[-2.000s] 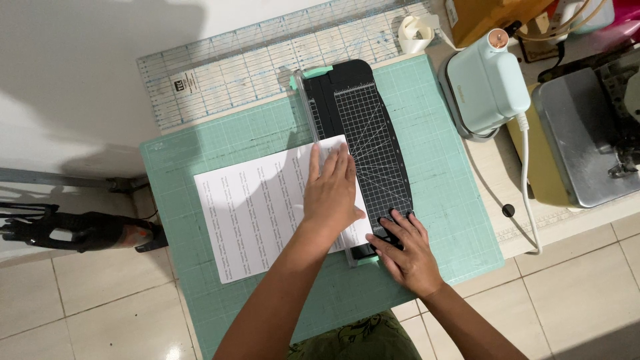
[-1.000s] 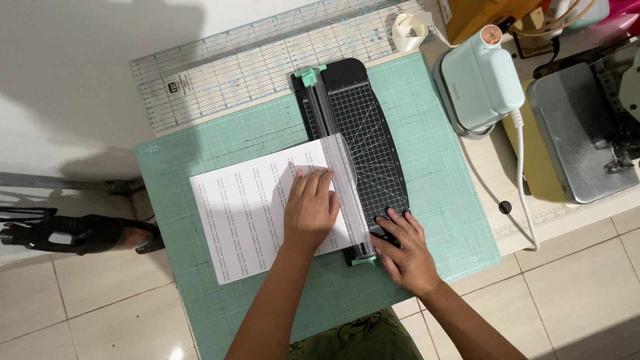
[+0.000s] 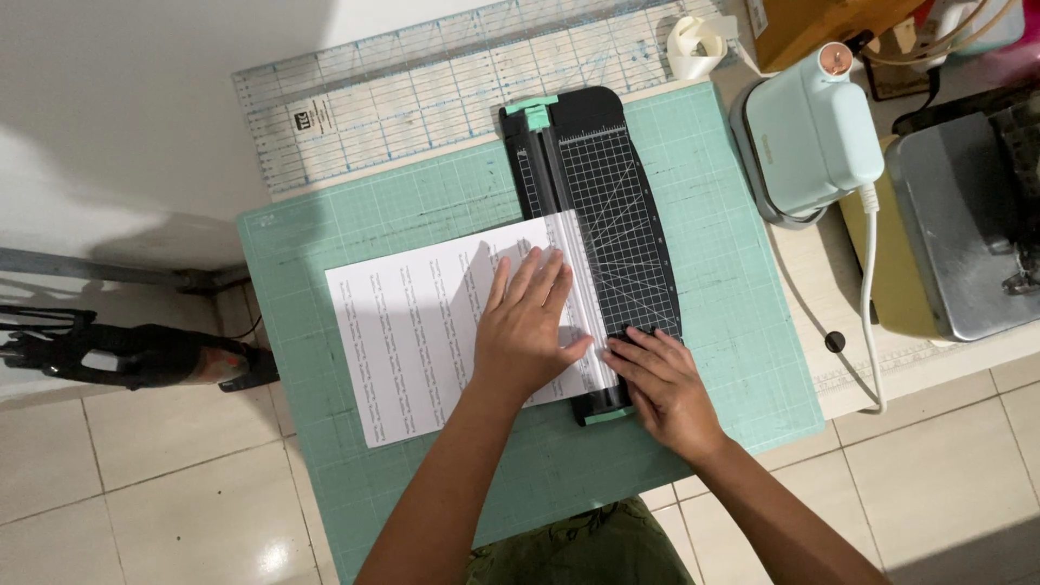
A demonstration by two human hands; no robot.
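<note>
A black sliding paper trimmer (image 3: 624, 219) with a white grid and green end clips lies at a slant on a green cutting mat (image 3: 707, 187). White paper (image 3: 406, 325) printed with columns of small text reaches from the left onto the trimmer, its right edge under the clear rail (image 3: 587, 284). My left hand (image 3: 524, 325) rests flat on the paper beside the rail, fingers spread. My right hand (image 3: 666, 390) touches the trimmer's lower right end near the rail, fingers bent a little. Whether the paper is one sheet or a stack, I cannot tell.
A clear quilting ruler (image 3: 390, 97) lies behind the mat, with a roll of white tape (image 3: 695, 50) at its right end. A pale green corded appliance (image 3: 812, 130) stands at the right beside a sewing machine's grey bed (image 3: 959, 236). A black device (image 3: 138, 353) is at the left.
My left hand has moved off the paper's rail side and back toward the rail, its fingers now more spread. The clear rail, raised or unclear two seconds ago, lies over the paper's edge.
</note>
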